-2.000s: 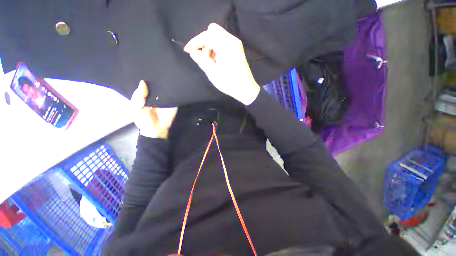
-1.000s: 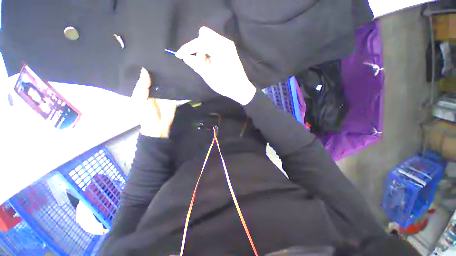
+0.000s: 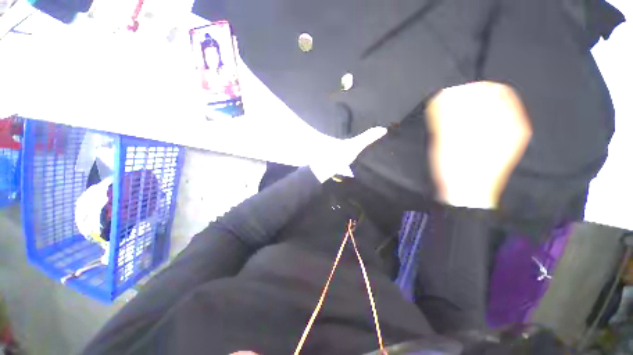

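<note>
A large black cloth, likely a coat [image 3: 409, 41], lies over the white table. One round metal button [image 3: 305, 42] sits near its left part and a second button [image 3: 347, 82] lower right of it. My left hand [image 3: 340, 156] pinches the cloth's near edge, thumb on top, fingers partly hidden beneath. My right hand [image 3: 479, 145] is raised above the cloth to the right, overexposed and blurred; its fingers cannot be made out. No needle or thread can be seen in it.
A lit smartphone [image 3: 217, 69] lies on the white table [image 3: 139, 90], left of the cloth. A red-handled item [image 3: 137, 15] is farther back. Blue crates [image 3: 114, 208] stand below the table at left. A purple liner [image 3: 520, 270] hangs at lower right.
The view has turned, so cloth, buttons and phone sit farther right. My right hand has moved away from the buttons to the right and up towards the camera. My left hand stays at the edge.
</note>
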